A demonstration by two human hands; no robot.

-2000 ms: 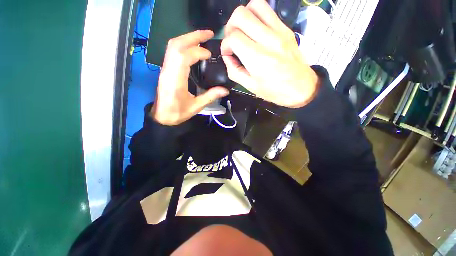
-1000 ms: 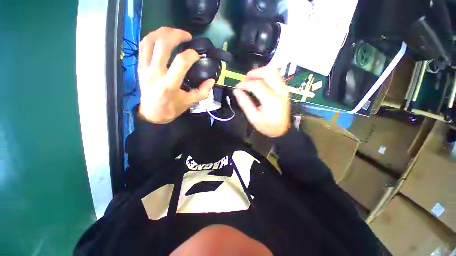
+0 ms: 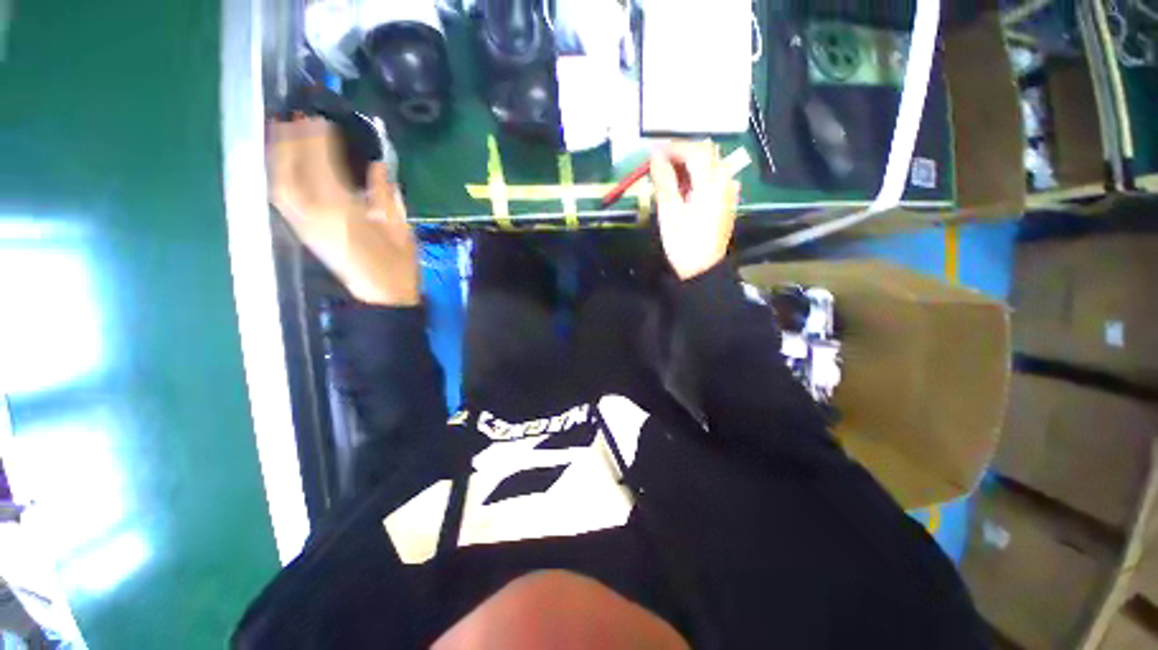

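Note:
My left hand [image 3: 340, 210], blurred by motion, is around a black-headed security camera [image 3: 356, 137] at the bench's left end, beside the conveyor edge. The fingers partly hide the camera. My right hand [image 3: 696, 210] is at the bench's front edge with its fingers closed around a slim red pen or screwdriver [image 3: 626, 185]. Its red end sticks out to the left, and more red shows between the fingers. A small pale end shows at the right of the fingertips; I cannot tell what it is.
More black-headed cameras [image 3: 409, 70] stand at the back of the green mat [image 3: 438, 184]. Yellow tape marks [image 3: 499, 191] lie in front of them. A white keyboard [image 3: 696, 64] is behind my right hand. An open carton [image 3: 933, 381] holding cameras is at right. The green conveyor [image 3: 127, 254] runs at left.
My left hand has carried the camera from in front of me to the left end of the bench. My right hand has moved slightly right and taken hold of the red stick. The view has shifted.

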